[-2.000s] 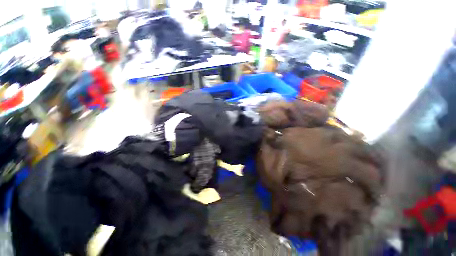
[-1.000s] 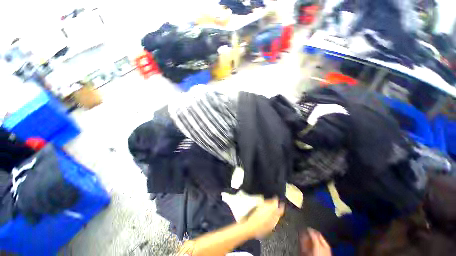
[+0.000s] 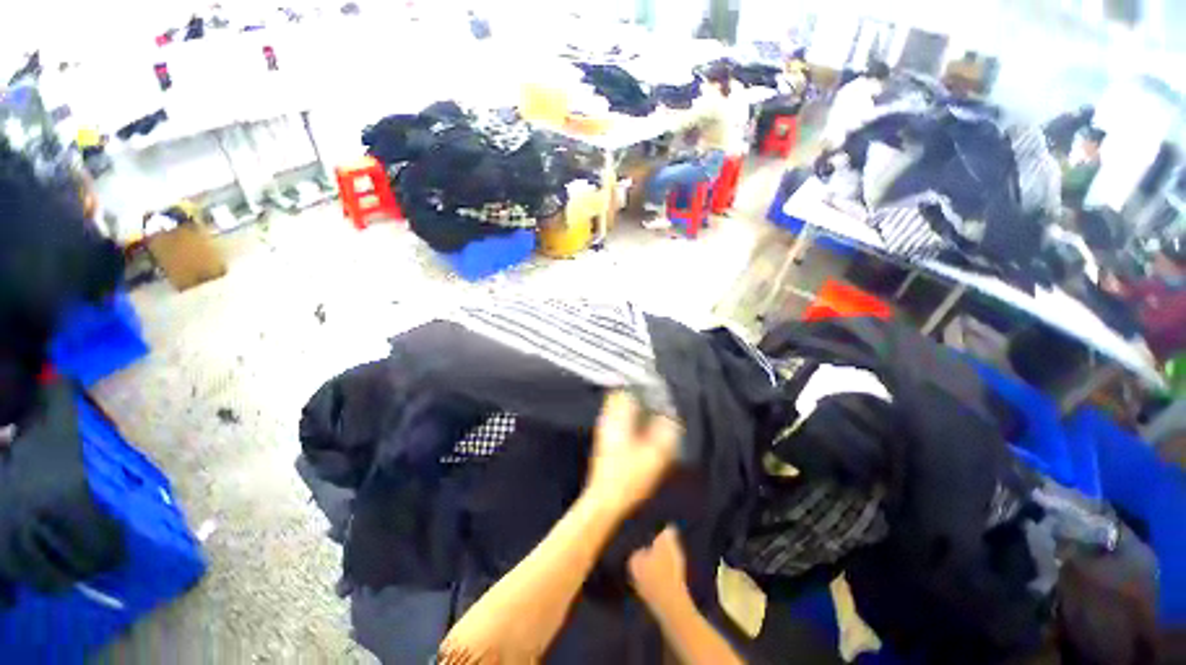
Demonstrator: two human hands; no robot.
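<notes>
A large heap of black garments (image 3: 520,520) lies in front of me, with a black-and-white striped piece (image 3: 572,340) on top and a small checked patch showing. My left hand (image 3: 635,448) grips black cloth at the lower edge of the striped piece; it is slightly blurred. My right hand (image 3: 661,561) is lower and a little right, against the black cloth; whether its fingers hold cloth is unclear. Plaid cloth (image 3: 819,530) and cream pieces (image 3: 741,608) show in the right part of the heap.
Blue bins stand at the left (image 3: 124,520) and right (image 3: 1041,416). A long table (image 3: 832,224) with garments is at the upper right. A seated person (image 3: 687,169), a red stool (image 3: 369,192) and another dark pile (image 3: 481,169) are behind. A cardboard box (image 3: 189,253) sits on the floor.
The view has turned left from the brown heap, then tilted up. My left hand has moved up from the cream piece to black cloth by the stripes. My right hand has come further into view.
</notes>
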